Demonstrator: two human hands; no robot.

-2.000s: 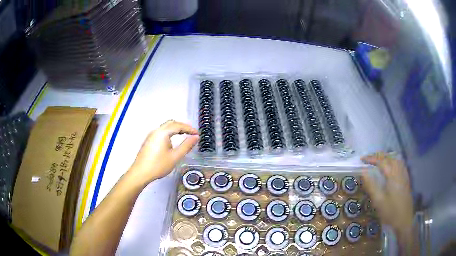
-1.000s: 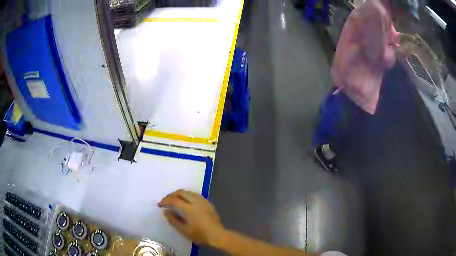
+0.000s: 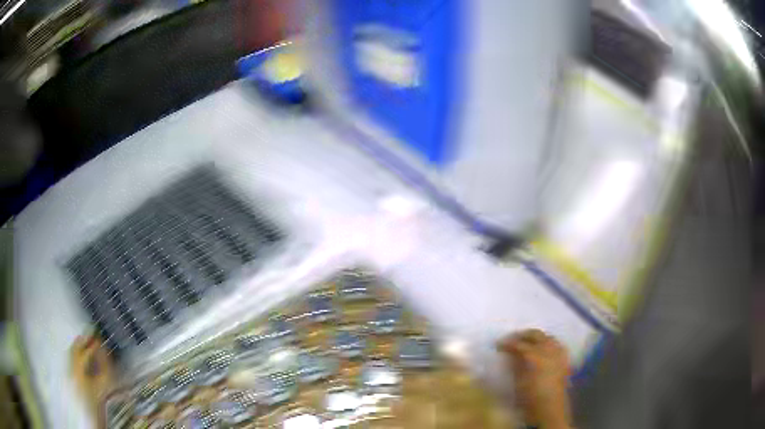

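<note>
The frame is strongly blurred. The near blister tray (image 3: 453,398) lies at the bottom centre, brown, with rows of round lens units (image 3: 348,339). The far blister tray with rows of black rings (image 3: 176,255) lies beyond it to the left. My left hand (image 3: 91,369) is small and blurred at the lower left, beside the near corner of the far tray. My right hand (image 3: 537,369) is at the lower right, to the right of the near tray, its fingers curled. I cannot tell whether either hand holds anything.
A blue folder (image 3: 407,75) with a white label hangs on the partition (image 3: 507,109) at the back. A small blue bin with yellow contents (image 3: 281,71) stands at the back corner. A small white blurred object (image 3: 401,204) lies near the partition. Blue tape edges the bench.
The view has swung back left from the aisle to the bench, so both trays show more fully. My left hand has come back into view. My right hand now appears farther right in the picture.
</note>
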